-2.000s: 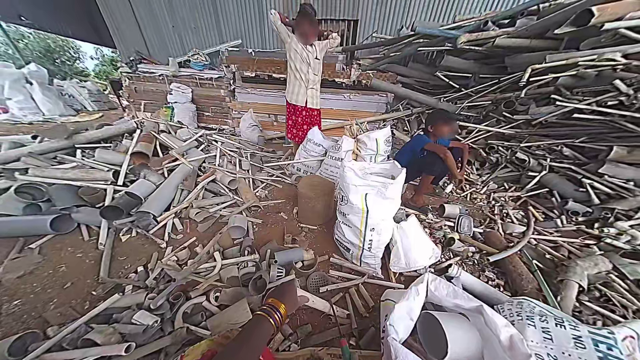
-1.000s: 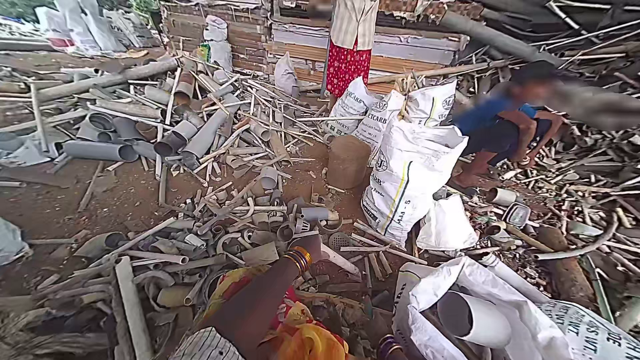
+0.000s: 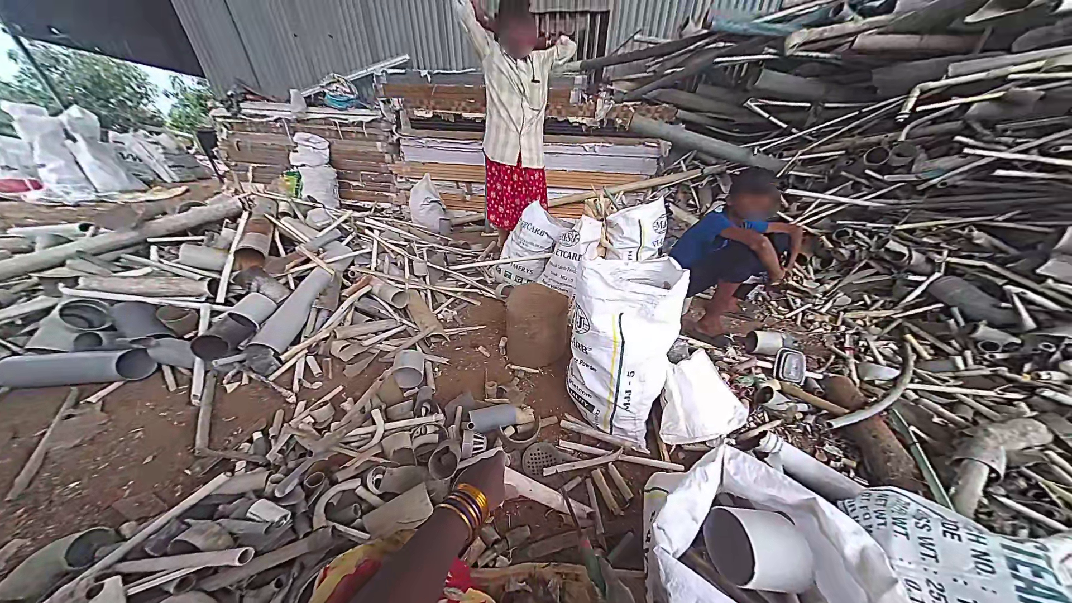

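Note:
My left hand [image 3: 484,481], with several gold and red bangles at the wrist, reaches in from the bottom centre. It is closed over a long pale plastic pipe piece [image 3: 548,494], which extends to the right; the fingertips are hidden. Short pipe offcuts and fittings lie around it, among them a grey pipe piece [image 3: 496,417] just beyond. My right hand is out of view. At the lower right, an open white woven sack [image 3: 682,519] holds a wide pale pipe section [image 3: 758,548]. A narrow dark object [image 3: 596,569], not clear enough to name, points up between hand and sack.
Full white sacks [image 3: 624,343] stand beyond the hand, beside a brown drum-like block [image 3: 536,325]. One person [image 3: 515,117] stands behind them with raised arms; another [image 3: 729,243] squats at their right. Scrap pipes [image 3: 946,201] are heaped high on the right, and more pipes [image 3: 293,310] cover the left ground.
The purple-bangled wrist at the bottom edge a second ago is out of view. The view has tilted up and swung left since then. My left hand stays at the same spot in the pile.

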